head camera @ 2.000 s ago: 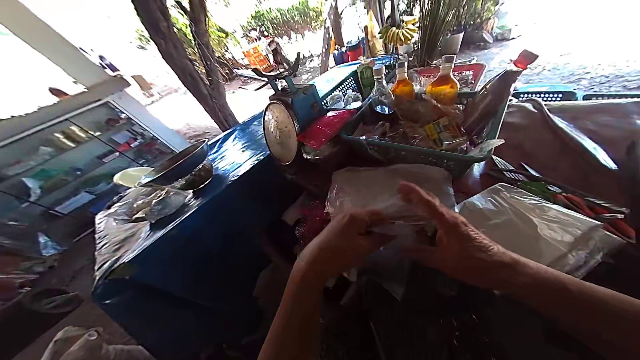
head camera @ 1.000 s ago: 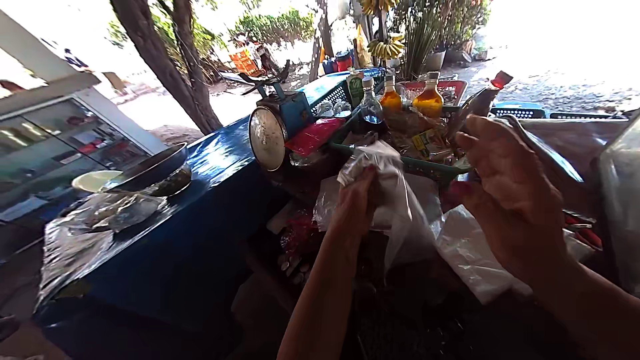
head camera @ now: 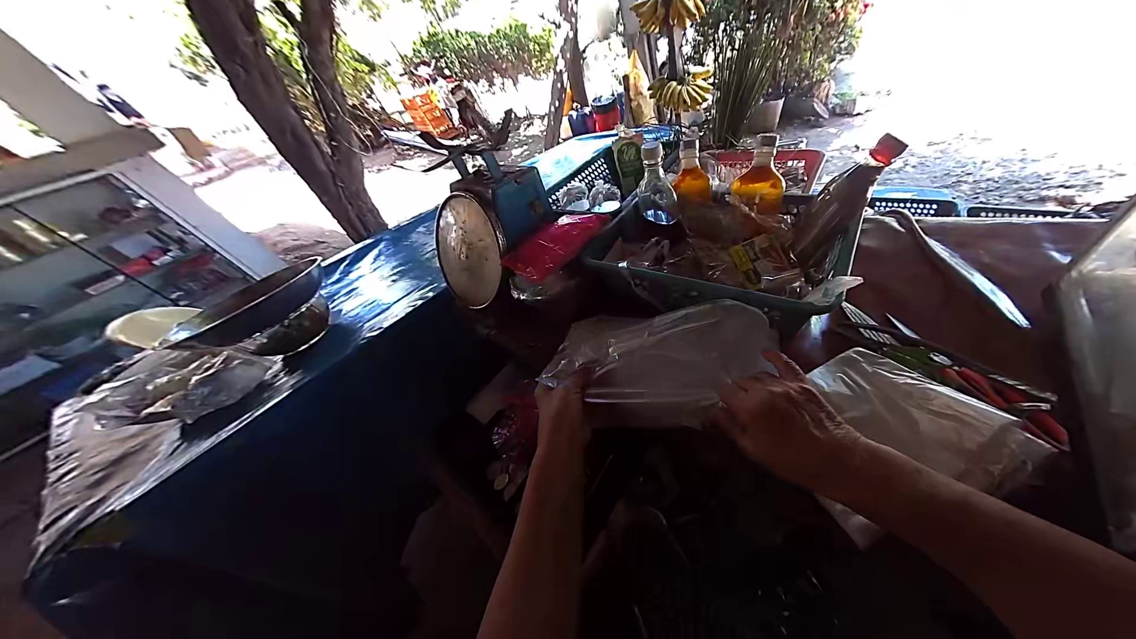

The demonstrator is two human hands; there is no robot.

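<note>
A clear plastic bag (head camera: 666,359) is stretched out flat between my two hands, just in front of a dark green plastic basket (head camera: 719,291). My left hand (head camera: 564,404) grips the bag's left end. At its right end, my right hand (head camera: 781,417) pinches the edge with the fingertips. Another stack of clear plastic bags (head camera: 923,417) lies to the right, partly under my right forearm. Glass bottles, two with orange liquid (head camera: 757,185), stand in the basket with plastic packets around them.
A dial scale (head camera: 470,248) stands left of the basket, beside a red plastic packet (head camera: 552,247). Metal bowls (head camera: 257,306) and crumpled plastic (head camera: 191,382) sit on the blue-covered table (head camera: 355,426). Tongs and red-handled utensils (head camera: 985,390) lie at the right. Below my hands is an open, dark compartment with coins (head camera: 503,475).
One second ago the bag hung bunched from my left hand, with my right hand raised apart from it. Now my right hand has come down onto the bag, which is spread out.
</note>
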